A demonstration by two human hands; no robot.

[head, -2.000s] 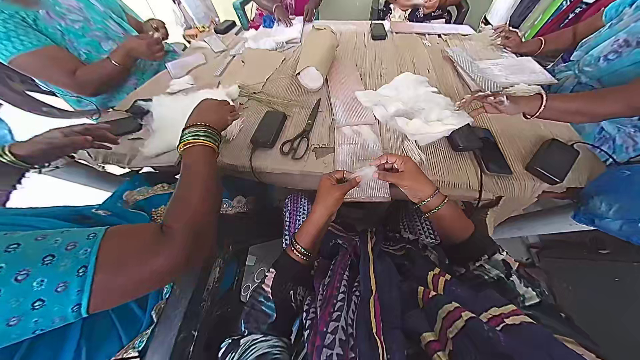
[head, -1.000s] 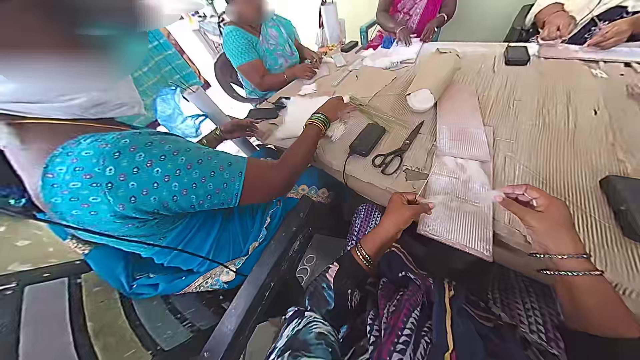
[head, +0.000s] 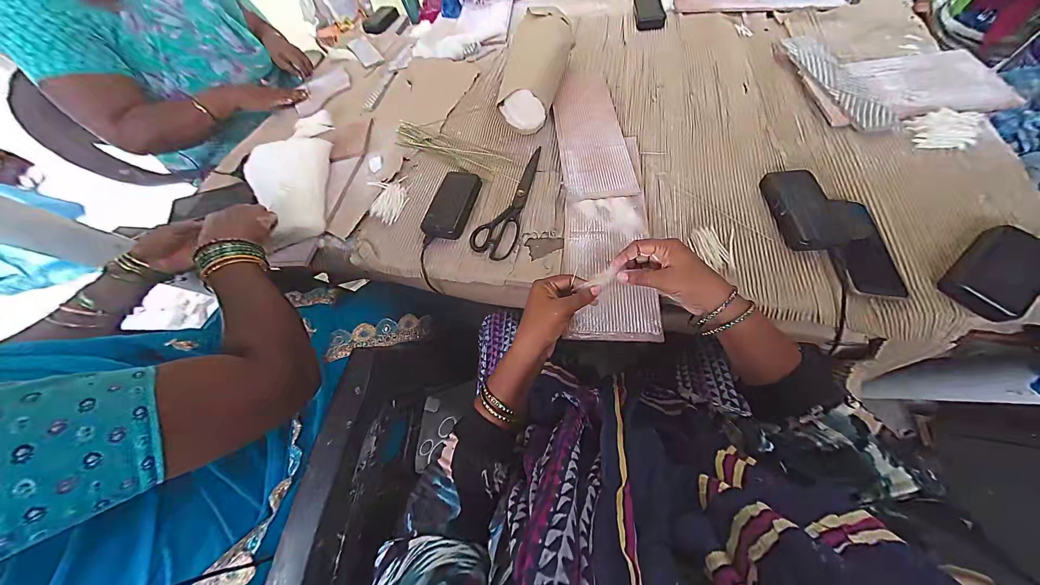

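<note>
My left hand [head: 561, 305] and my right hand [head: 662, 268] pinch a small wisp of white cotton [head: 600, 280] between them, above the near end of a ribbed pinkish-white strip [head: 613, 313]. More loose cotton [head: 609, 213] lies on that strip, beyond my fingers. Black-handled scissors [head: 510, 215] rest to the left, points away from me. Short white cotton wicks [head: 712, 248] lie just right of my right hand. Thin straw-like sticks [head: 455, 146] are spread farther back, left of a brown paper roll with white stuffing [head: 535, 69].
A black corded box [head: 452, 205] stands left of the scissors. To the right are another black box [head: 796, 210], a phone [head: 871, 252] and a black case [head: 991, 272]. At left, a co-worker's hands [head: 231, 231] are beside a cotton wad [head: 291, 187]; another person's hand [head: 280, 99] is beyond.
The view has swung left and then back. My hands have come closer together than one second ago, with the cotton between them. The large cotton heap right of the strip two seconds ago is gone from there.
</note>
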